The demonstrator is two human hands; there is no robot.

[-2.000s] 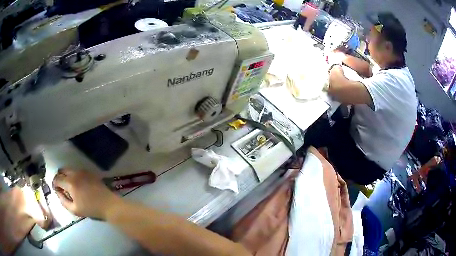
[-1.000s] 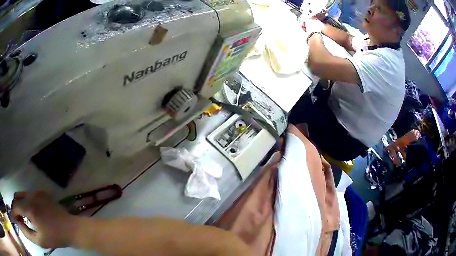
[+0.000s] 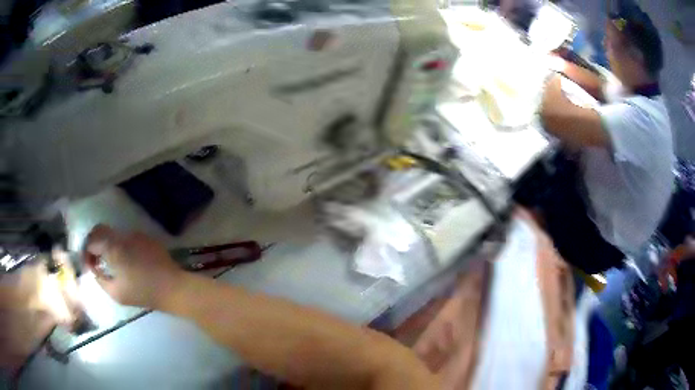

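Note:
The sewing machine [image 3: 305,107] fills the left and middle. Its needle area [image 3: 55,263] is at the far left, blurred and in glare. My right hand [image 3: 133,266] is just right of it, over the white table, with fingers curled. A small bright patch shows between the fingers; I cannot tell if it is something held. A skin- or peach-toned shape [image 3: 23,316] at the left edge, below the needle area, looks like my left hand, cut off and blurred; its grip is hidden. Red-handled thread snips [image 3: 228,254] lie right of my right hand.
A dark flat rectangle [image 3: 169,196] lies under the machine arm. A crumpled white scrap [image 3: 385,247] and a small parts box [image 3: 446,209] are at the table's right end. Peach and white fabric [image 3: 526,305] hangs below. A person in a white shirt [image 3: 636,152] works at upper right.
The view swung right, then back left, so the needle area shows again and the picture is blurred. My right hand stays beside the needle area, fingers still curled. The snips still lie on the table.

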